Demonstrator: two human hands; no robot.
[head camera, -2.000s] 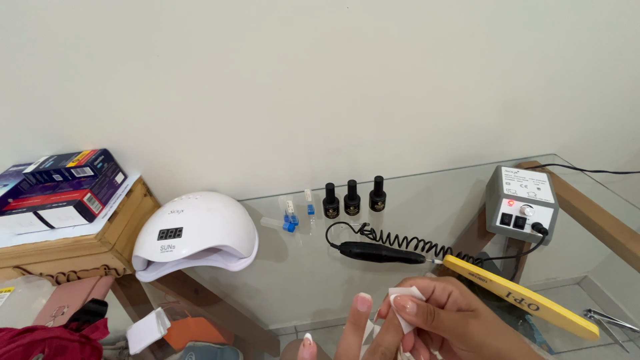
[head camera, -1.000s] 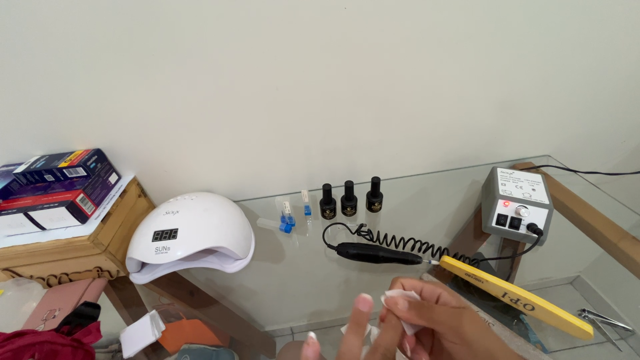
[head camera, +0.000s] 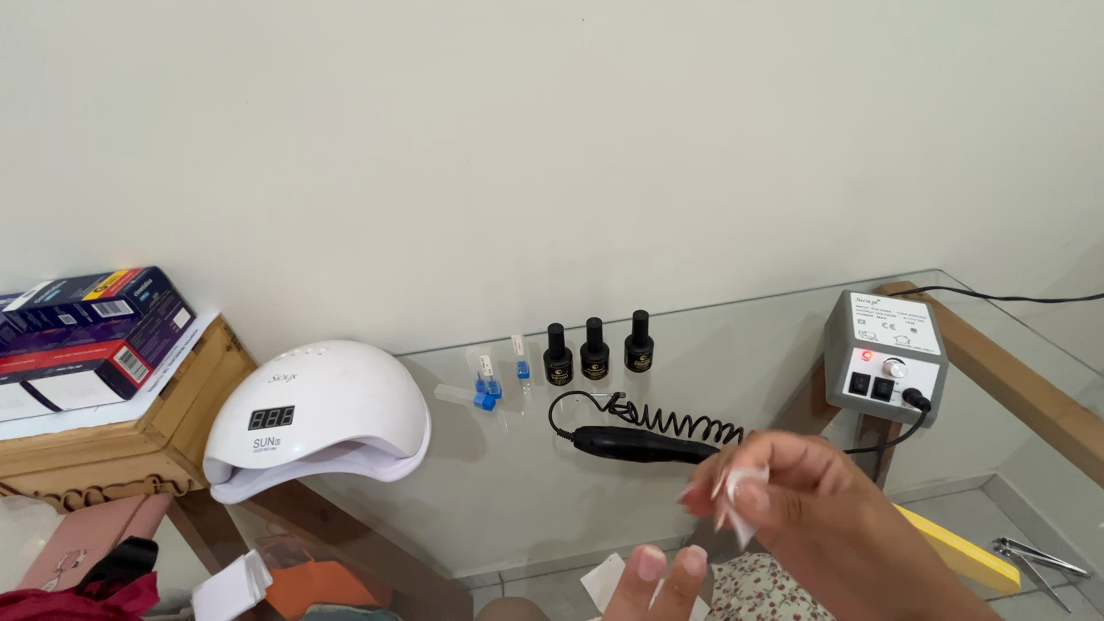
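My right hand (head camera: 802, 509) pinches a small white wipe (head camera: 746, 509) between thumb and fingers, above the glass tabletop. Below and left of it, my left hand (head camera: 655, 586) shows only two raised fingers at the bottom edge, with a white wipe (head camera: 606, 580) behind them; whether it holds that wipe is hidden. A black nail drill handpiece (head camera: 638, 444) lies just behind my right hand, its tip hidden. Its coiled cord runs toward the grey drill control box (head camera: 886, 358), whose red light is lit. A yellow nail file (head camera: 962, 552) lies partly under my right forearm.
A white nail lamp (head camera: 319, 414) stands left of several small blue-capped bit tubes (head camera: 487, 388) and three black polish bottles (head camera: 595, 349). Medicine boxes (head camera: 95, 332) rest on a wooden stand at far left. Folded white wipes (head camera: 233, 588) lie lower left, nail clippers (head camera: 1044, 559) lower right.
My right hand has moved up and away from my left fingers, carrying the white wipe. It now covers the drill's tip, which showed earlier.
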